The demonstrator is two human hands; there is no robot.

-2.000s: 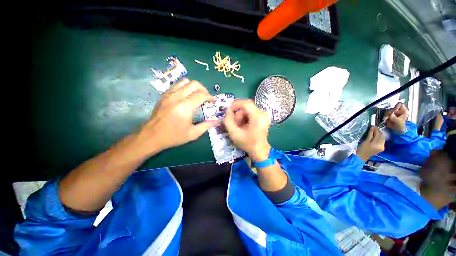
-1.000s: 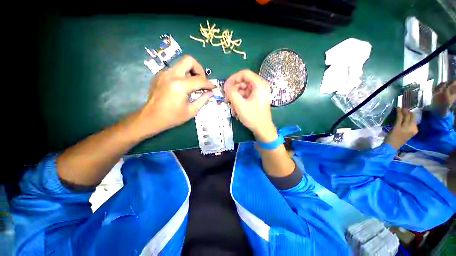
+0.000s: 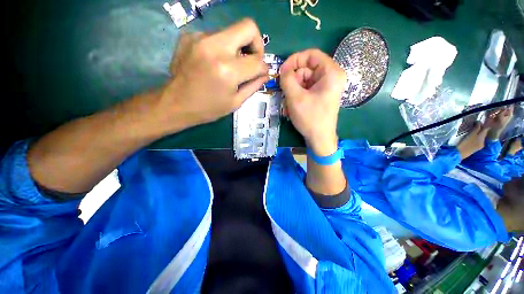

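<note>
The silver-white phone mid-frame (image 3: pixel 257 127) lies on the green mat, its lower end at the front edge. A small blue and white board (image 3: pixel 272 68) shows at its top end between my hands. My left hand (image 3: pixel 221 69) is at the left of the frame's top, thumb and forefinger pinched together at the board. My right hand (image 3: pixel 311 86) is at the right of it, thumb and forefinger also pinched there. A tiny orange-yellow bit shows between the fingertips. What each hand grips is too small to tell.
The round screw dish (image 3: pixel 362 67) is right of my right hand. Beyond it are white paper (image 3: pixel 425 69), a clear plastic bag (image 3: pixel 438 115) and a black cord (image 3: pixel 454 119). Pale-yellow strips (image 3: pixel 305 8) and loose boards (image 3: pixel 182 11) lie at the top. Another person (image 3: pixel 442 195) works at right.
The view has shifted down and closer, so the loose boards and strips sit nearer the top edge. Both hands stay pinched at the frame's top end.
</note>
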